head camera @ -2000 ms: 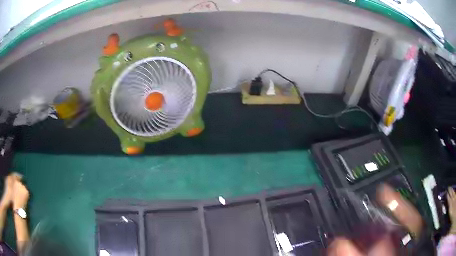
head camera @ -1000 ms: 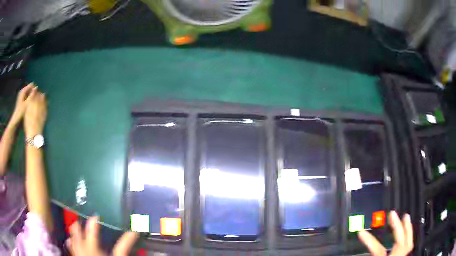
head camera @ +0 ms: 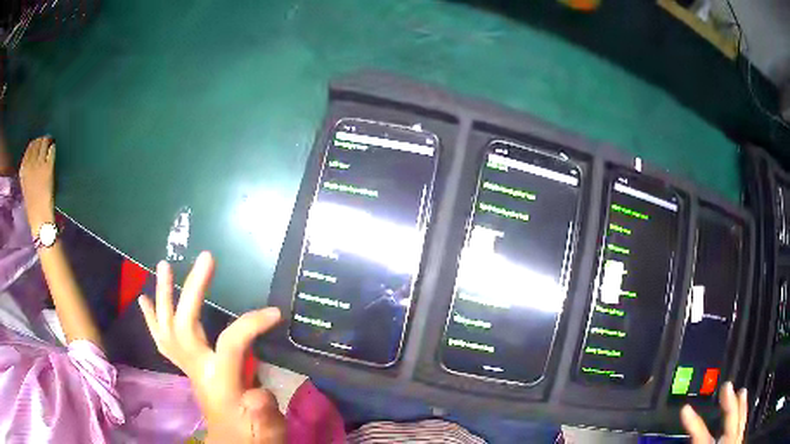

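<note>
A dark phone tray (head camera: 450, 264) lies on the green bench mat with its slots filled by smartphones. The leftmost phone (head camera: 357, 247), the second phone (head camera: 511, 269) and the third phone (head camera: 632, 277) show black screens with green text lines. The rightmost phone (head camera: 706, 303) shows a green and a red square at its bottom. My left hand (head camera: 212, 347) is open and empty, fingers spread, left of the tray's lower left corner. My right hand (head camera: 719, 421) is cut off by the bottom edge, fingers apart, just below the rightmost phone.
Another person's hand and arm (head camera: 42, 195) with a watch rest at the far left, with pink sleeves below. More dark trays (head camera: 769, 251) holding phones stand at the right edge. The green mat (head camera: 199, 104) lies behind and left of the tray. A black strip runs behind it.
The view has tilted down and turned, so the fan is out of sight. Green text lists now show on three phones; the leftmost's green and orange squares are gone. My left hand is further into view.
</note>
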